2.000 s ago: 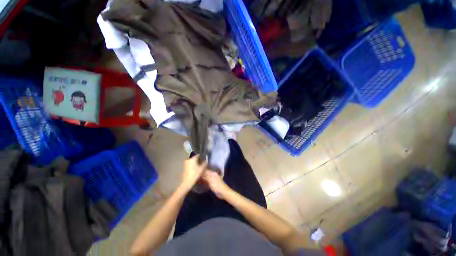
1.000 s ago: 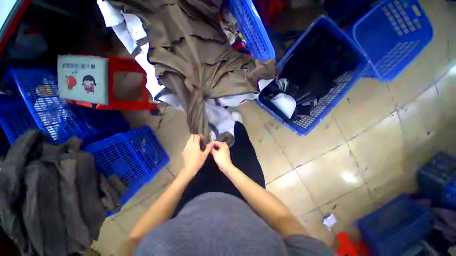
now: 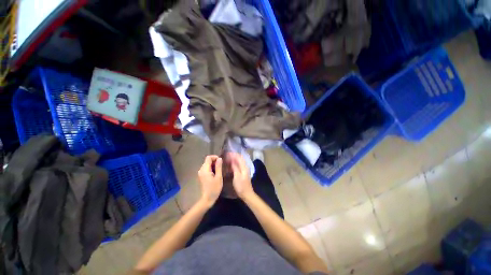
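Observation:
A brown garment piece with white cloth parts (image 3: pixel 226 80) lies heaped over a blue crate (image 3: pixel 283 59) in front of me. Its near end hangs down in a narrow strip to my hands. My left hand (image 3: pixel 210 177) is at the left side of this end, fingers bent around its edge. My right hand (image 3: pixel 239 173) is at the right side, slightly blurred, with cloth between it and my left hand. The fingertips are partly hidden in the cloth.
A red stool with a pale green top (image 3: pixel 117 96) stands left. A dark brown garment pile (image 3: pixel 54 204) lies at the lower left beside a blue crate (image 3: pixel 141 180). A second crate with dark pieces (image 3: pixel 344 129) and a tilted blue crate (image 3: pixel 425 96) are on the right.
My hands have moved a little apart on the near end of the cloth. The camera view has shifted, so the stool and crates appear lower and the stool further right.

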